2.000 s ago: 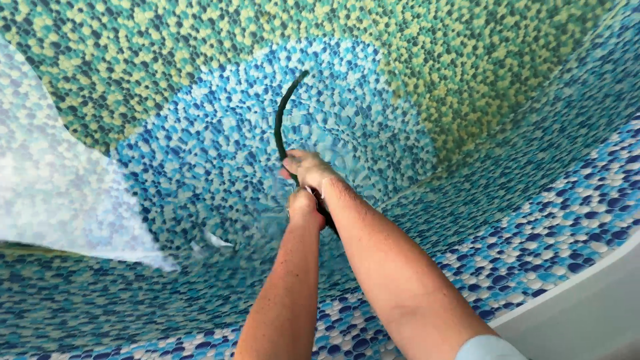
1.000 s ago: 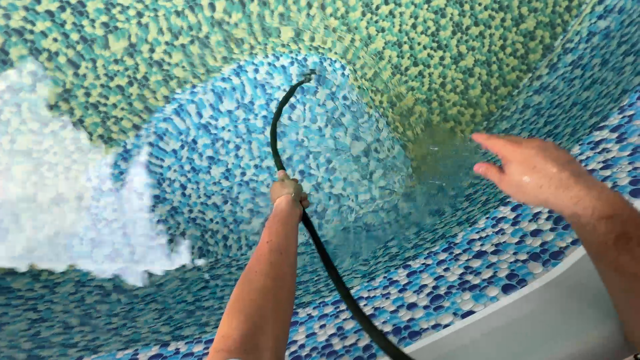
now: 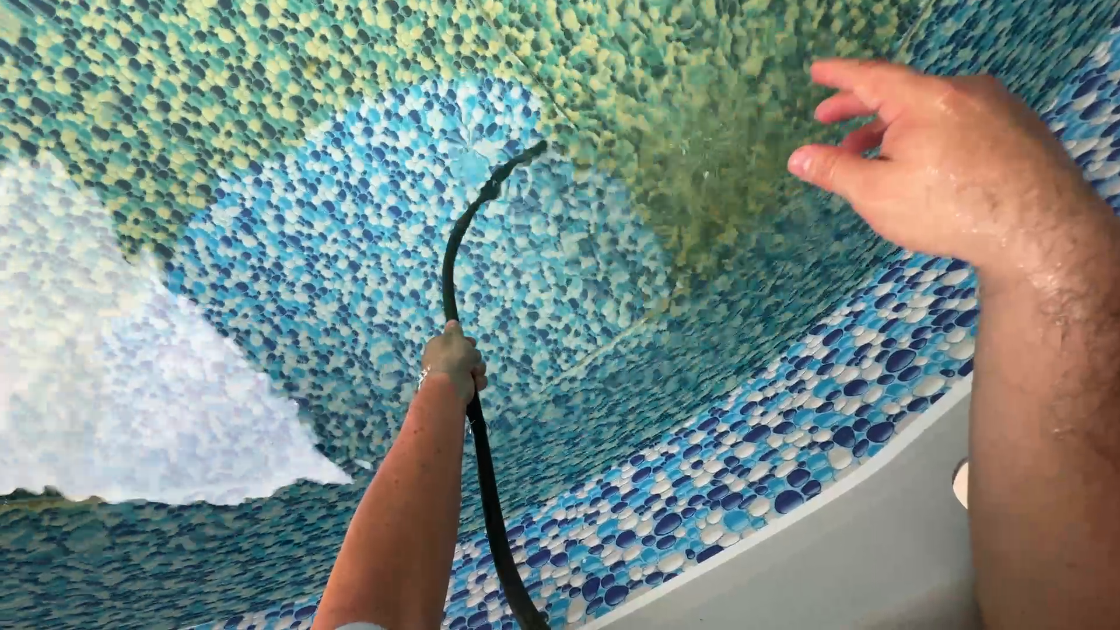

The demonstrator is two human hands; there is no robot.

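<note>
My left hand (image 3: 452, 360) is closed around a dark hose (image 3: 451, 271) in the middle of the view, at or just under the water. Beyond the fist the hose curves up and to the right, and its tip lies over the light-blue patch of the pool liner (image 3: 350, 210). Below the fist it runs down past my forearm and out at the bottom edge. My right hand (image 3: 927, 157) is raised at the upper right, wet, its fingers apart and holding nothing, well away from the hose.
The pool's pebble-patterned wall (image 3: 700, 481) curves along the lower right, topped by a pale rim (image 3: 770, 560). A bright white reflection (image 3: 131, 376) lies on the water at the left. A round pale thing (image 3: 961, 484) shows partly behind my right forearm.
Two seconds ago both hands were together at the hose. My right hand has let go and moved right, then higher. My left hand keeps its hold; the hose's far end has shifted.
</note>
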